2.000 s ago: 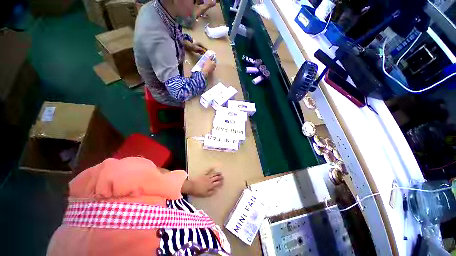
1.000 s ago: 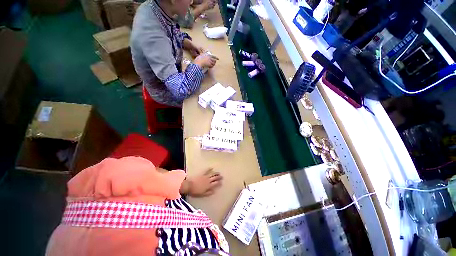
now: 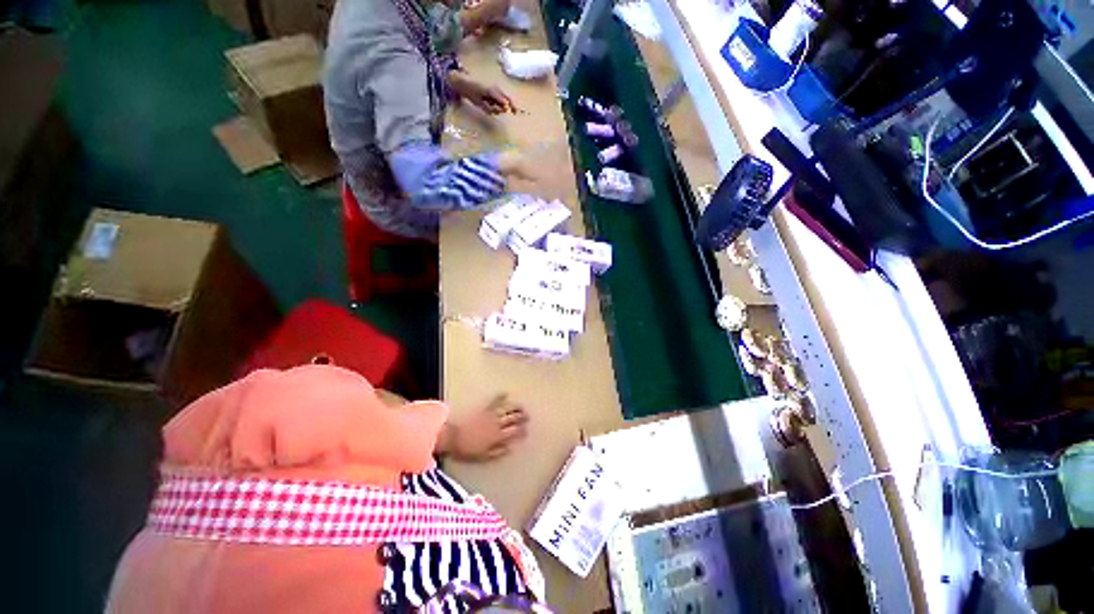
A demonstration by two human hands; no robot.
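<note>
My left hand (image 3: 487, 429) rests palm down on the cardboard-covered bench (image 3: 480, 372), empty, its fingers loosely spread. My right hand is out of the picture; a striped sleeve shows at the bottom edge. A white retail box (image 3: 577, 510) with "MINI FAN" lettering lies tilted on the bench, below and right of my left hand, not touching it. Several more retail boxes (image 3: 546, 296) lie in an overlapping row farther up the bench.
A seated worker (image 3: 390, 108) is farther along the bench. The green conveyor (image 3: 660, 300) carries small lilac pieces (image 3: 606, 130) and a pale item (image 3: 621, 184). A white shelf (image 3: 882, 348), open carton (image 3: 144, 282) and red stool (image 3: 330, 342) flank the bench.
The pale item has appeared on the conveyor. The other worker's near arm has stretched toward the conveyor and is blurred. My left hand stays on the bench; the view has shifted slightly.
</note>
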